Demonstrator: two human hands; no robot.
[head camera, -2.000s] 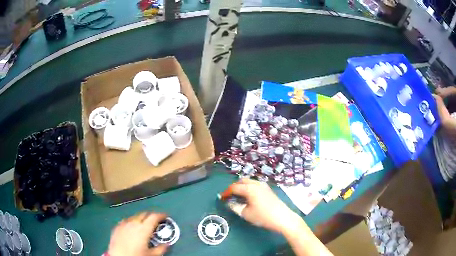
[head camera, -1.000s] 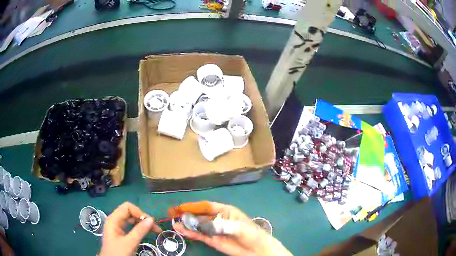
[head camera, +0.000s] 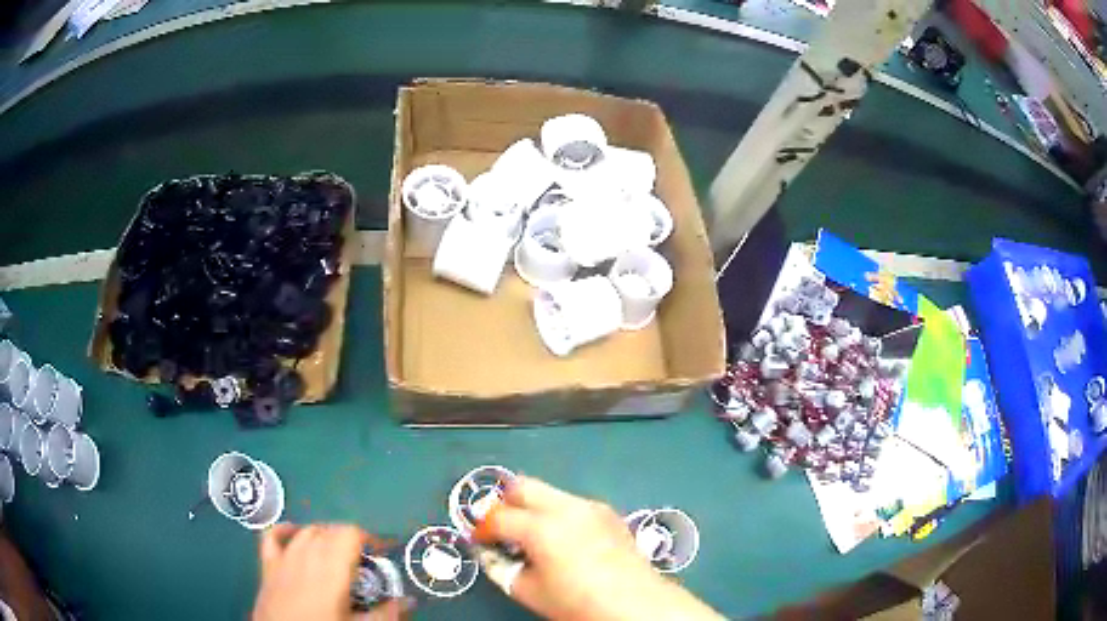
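Note:
My left hand (head camera: 318, 575) is at the lower edge, its fingers around a white housing (head camera: 379, 585) with dark parts inside. My right hand (head camera: 561, 543) is closed around an orange-handled tool (head camera: 490, 529), mostly hidden by the fingers. A small silvery piece shows under that hand. A white housing (head camera: 481, 495) stands against its fingertips, and another spoked housing (head camera: 442, 562) stands between my hands. One more housing (head camera: 671, 539) is partly behind my right hand. Two overlapping white housings (head camera: 245, 489) stand to the left.
A cardboard box (head camera: 552, 404) holds loose white housings. Left of it is a shallow tray (head camera: 325, 370) of black parts, then translucent cups (head camera: 43, 419). To the right are the motor pile (head camera: 807, 394), printed sheets (head camera: 929, 352), a blue bin (head camera: 1026, 400), a carton (head camera: 983, 564) and a pale post (head camera: 813, 115).
The camera view has shifted, moving the boxes right and up in the picture. My left hand has left the red wire and is at a housing. My right hand has turned down over the housings.

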